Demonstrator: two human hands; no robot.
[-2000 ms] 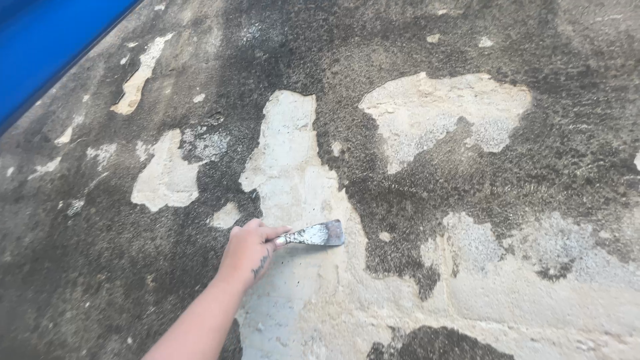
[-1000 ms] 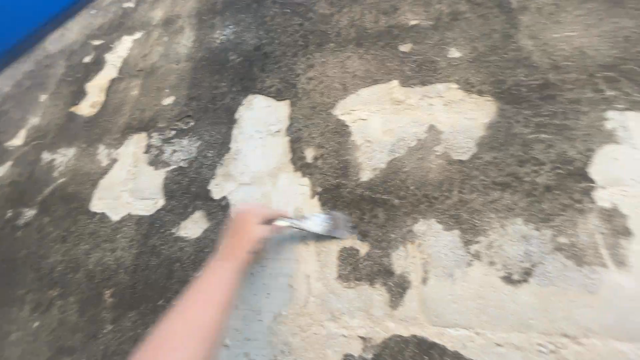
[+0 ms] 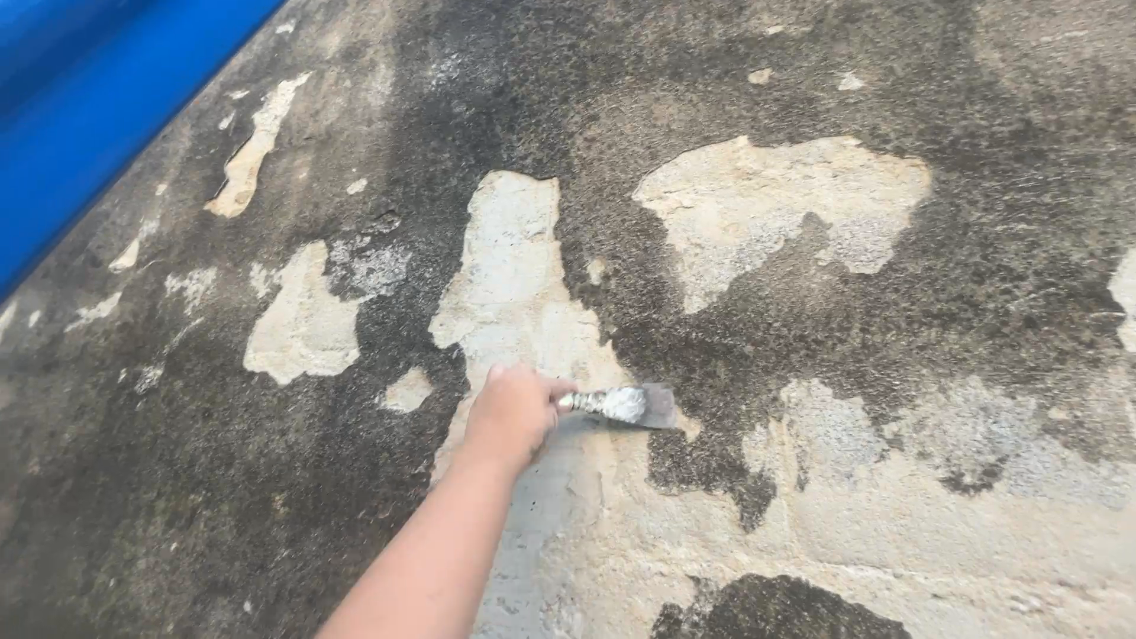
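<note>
My left hand (image 3: 510,413) grips the handle of a putty knife (image 3: 621,406); its metal blade points right. White, speckled residue covers the handle end and part of the blade. The blade lies against the wall, at the border between a pale exposed strip (image 3: 515,257) and dark, stained coating (image 3: 710,355). A small pale spot shows just past the blade's tip. Below my hand, the strip is grey and smoother. My right hand is out of view.
Weathered coating with pale bare patches (image 3: 799,195) covers the wall. A wide pale area (image 3: 887,524) spans the lower right, around a dark patch (image 3: 781,612). Smaller bare patches (image 3: 306,324) lie to the left. A blue surface (image 3: 98,106) crosses the top left corner.
My left hand and the putty knife have shifted slightly right along the wall since the oldest frame. Pale wall now shows beside the blade where dark coating was.
</note>
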